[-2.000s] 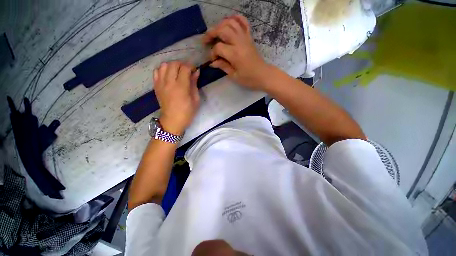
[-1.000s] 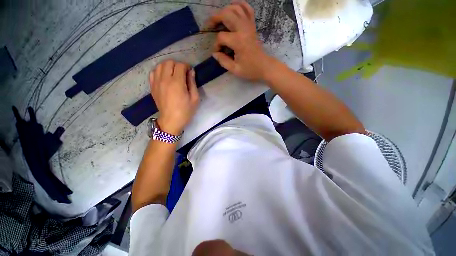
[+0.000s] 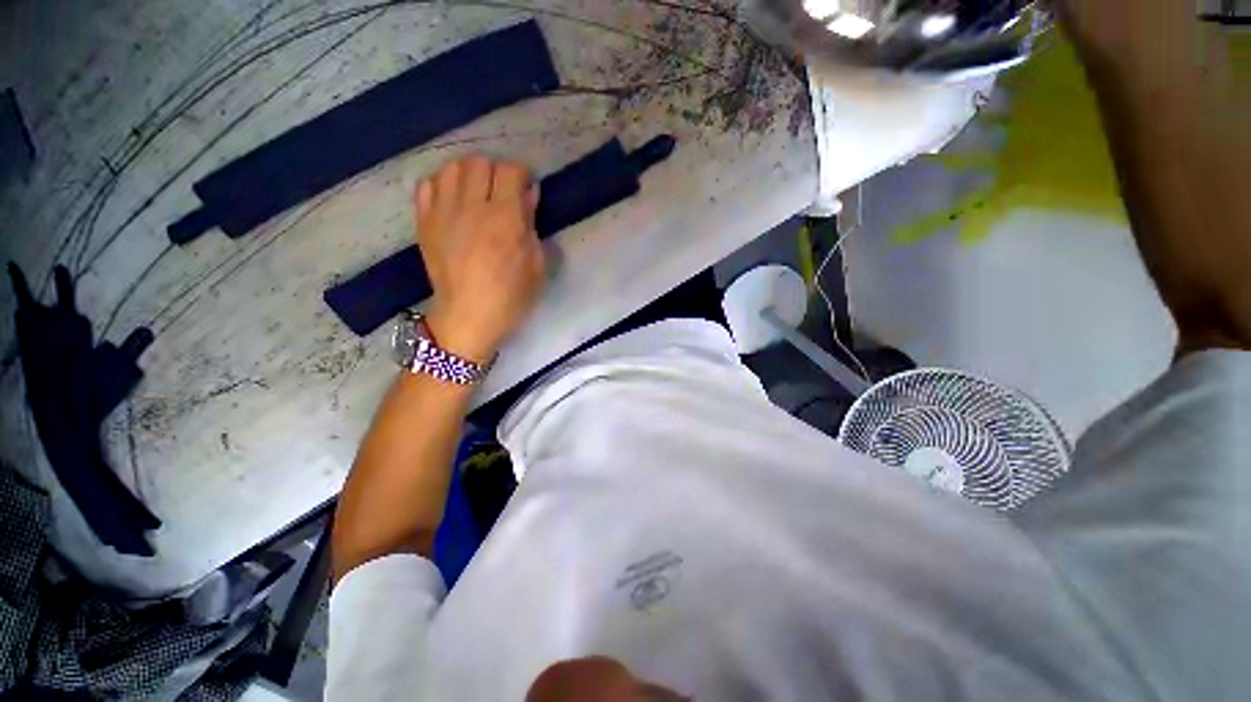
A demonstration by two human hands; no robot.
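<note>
A navy band piece (image 3: pixel 590 191) with a narrow tab at its right end lies flat near the table's front edge. My left hand (image 3: pixel 479 247), with a wristwatch, rests flat on its middle and presses it to the table. My right forearm reaches up at the right edge; my right hand is cut off by the top of the picture. The chrome iron (image 3: pixel 912 30) shows at the top right, over the white rest, its handle out of view. I cannot tell whether my right hand holds it.
A wider navy band piece (image 3: pixel 377 130) lies beyond, on the marked whitish table (image 3: pixel 261 453). A navy bundle (image 3: pixel 80 412) lies at the left. Checked fabric (image 3: pixel 130 645) is heaped lower left. A white fan (image 3: pixel 947 439) stands below at the right. The white iron rest (image 3: pixel 892 124) adjoins the table.
My right hand has left the band piece and gone up and right out of the picture, uncovering the tab. The chrome iron has come into view. My left hand stays on the piece.
</note>
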